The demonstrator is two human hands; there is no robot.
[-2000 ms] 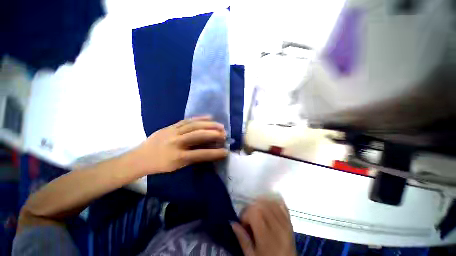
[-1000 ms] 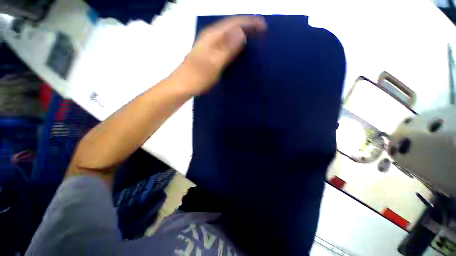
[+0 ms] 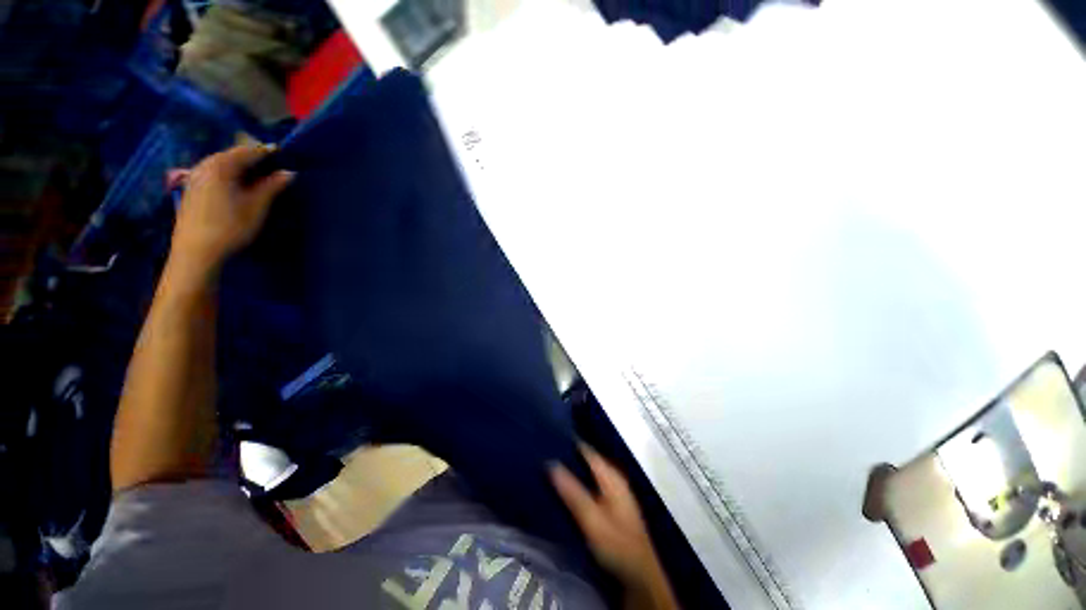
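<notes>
A large navy garment panel (image 3: 417,286) hangs off the left side of the white table, over the wearer's lap, with its dark side showing. My left hand (image 3: 232,197) is bare and closed on the panel's upper left corner. My right hand (image 3: 607,512) is bare, low in the view, at the panel's lower right edge. Its fingers look slightly spread and blurred, and whether they grip the cloth cannot be told. No strips or pocket opening can be made out on the panel.
The white table (image 3: 738,262) has a printed ruler (image 3: 709,489) along its front edge. The sewing machine bed (image 3: 953,548) is at the lower right. Jagged navy cut panels (image 3: 685,14) lie at the top. Blurred cloth and a red object (image 3: 324,74) are at the left, beyond the table.
The view has turned left. The panel has moved off the table to the left side, with my left hand on its corner. My right hand is visible again, at the panel's lower edge.
</notes>
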